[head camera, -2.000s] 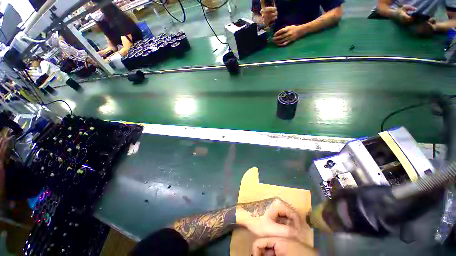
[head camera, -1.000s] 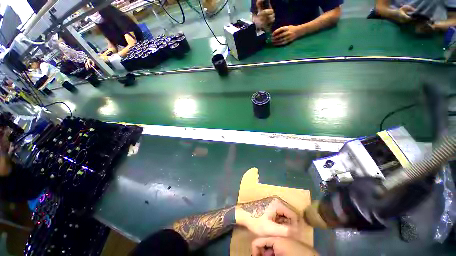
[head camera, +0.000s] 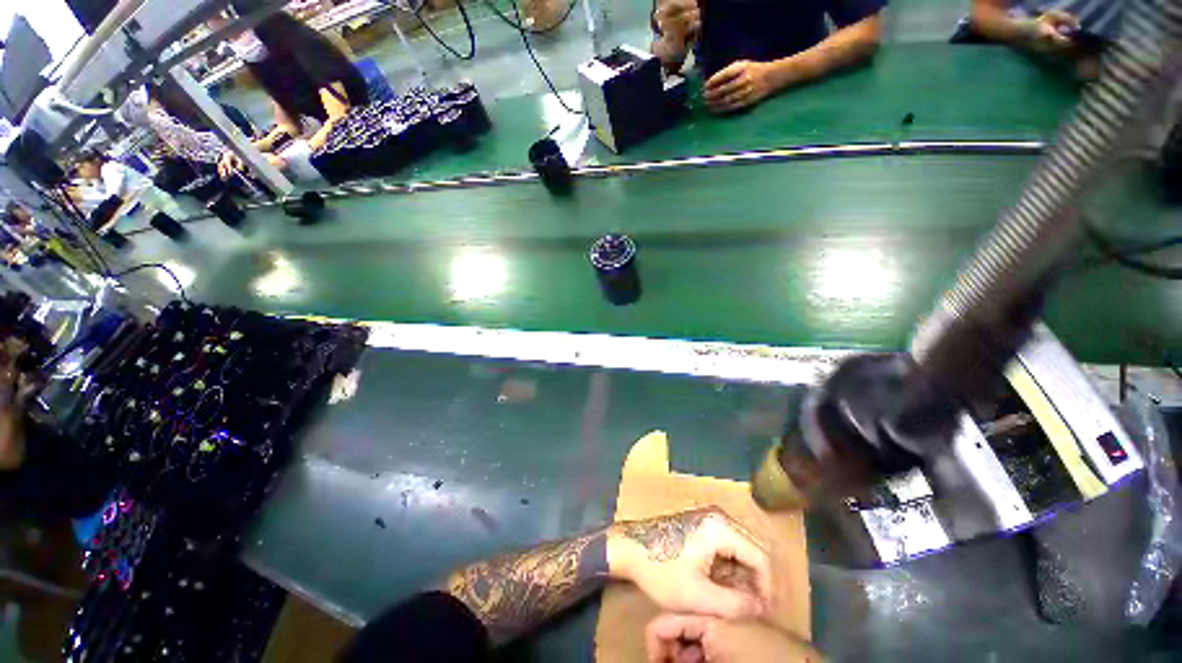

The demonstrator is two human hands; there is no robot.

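My left hand (head camera: 694,565), at the end of a tattooed forearm, is over the cardboard pad (head camera: 644,486) with its fingers curled. My right hand (head camera: 729,640) is close below it, cut off by the bottom edge, fingers also curled. I cannot tell whether either holds something small; no housing shows in them. The black electric screwdriver (head camera: 862,421) hangs tilted from its ribbed spring hose (head camera: 1037,181), blurred, above and right of my hands. Its yellowish wrapped end (head camera: 775,482) is over the pad's right side. No hand is visible on it.
The white screw feeder (head camera: 1056,434) is partly behind the screwdriver. A clear plastic bag (head camera: 1156,550) lies right of it. A black housing (head camera: 616,268) stands on the green belt (head camera: 428,233). Black trays (head camera: 195,415) of dark parts lie left. People sit across the belt, beside a black box (head camera: 631,97).
The screwdriver has swung up and left, and its hose now rises more steeply. The housings on the belt have moved left. My hands have barely moved.
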